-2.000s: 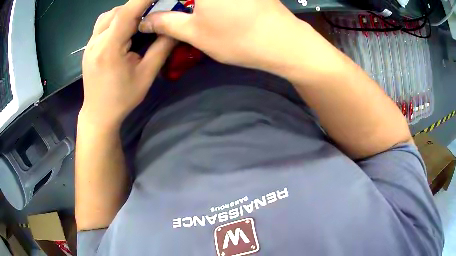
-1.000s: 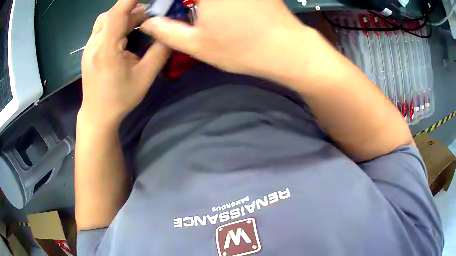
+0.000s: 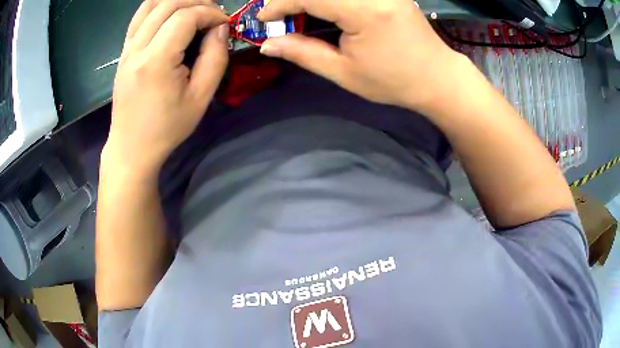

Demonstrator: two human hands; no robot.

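Observation:
A red thermometer housing (image 3: 300,23) with a blue circuit board (image 3: 253,28) in it lies between my hands at the top of the view, by the bench's front edge. A small white part shows on the board. My left hand (image 3: 170,75) pinches the housing's narrow left end between thumb and fingertips. My right hand (image 3: 360,51) grips the board and housing with thumb below and fingers above. The probe cannot be made out; thin wires show near my left fingertips. Another red thing (image 3: 248,81) sits below, near my lap, partly dark.
The dark green bench mat (image 3: 81,61) runs across the top. A white-framed tray (image 3: 41,88) stands at left. Clear plastic trays with red ends (image 3: 544,88) are at right, with black cables (image 3: 537,46) above. A grey stool (image 3: 44,211) and cardboard boxes (image 3: 61,306) are below the bench.
My right hand has moved right and opened the view onto the blue board in the red housing. The grey-white piece seen at the top earlier no longer shows in the same place.

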